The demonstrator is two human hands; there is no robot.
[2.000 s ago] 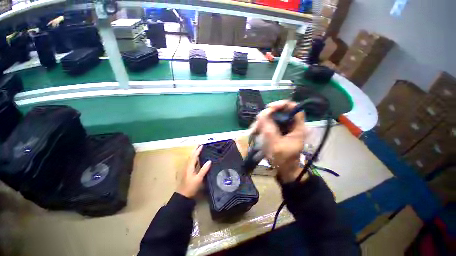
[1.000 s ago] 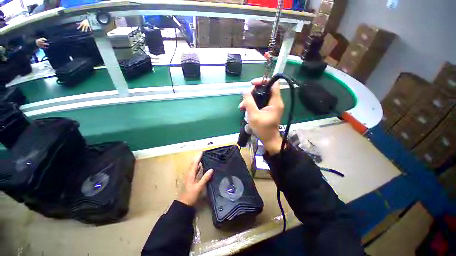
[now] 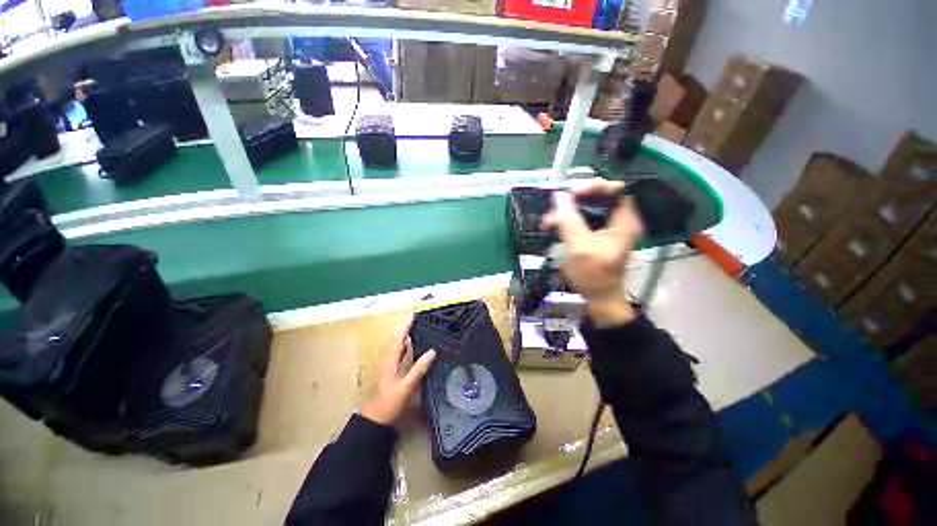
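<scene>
A black speaker (image 3: 473, 390) with a grey round cone lies face up on the cardboard-covered bench (image 3: 329, 360). My left hand (image 3: 396, 378) rests against its left side, thumb at its edge. My right hand (image 3: 596, 238) is blurred, above and behind the screw feeder (image 3: 552, 344), gripping the dark electric screwdriver (image 3: 594, 211). The driver's lower part seems to point down toward the feeder, but its tip is too blurred to make out. The driver cable (image 3: 594, 437) hangs by the bench's front edge.
Black speakers (image 3: 195, 380) are stacked at the left. The green conveyor (image 3: 308, 247) runs behind the bench, with a speaker (image 3: 529, 214) near my right hand. A white post (image 3: 224, 134) holds the shelf above. Stacked cartons (image 3: 848, 247) stand at the right.
My right hand with the driver has moved right and slightly down, now over the screw feeder. The speaker and my left hand have hardly moved. A speaker now shows on the belt beside my right hand.
</scene>
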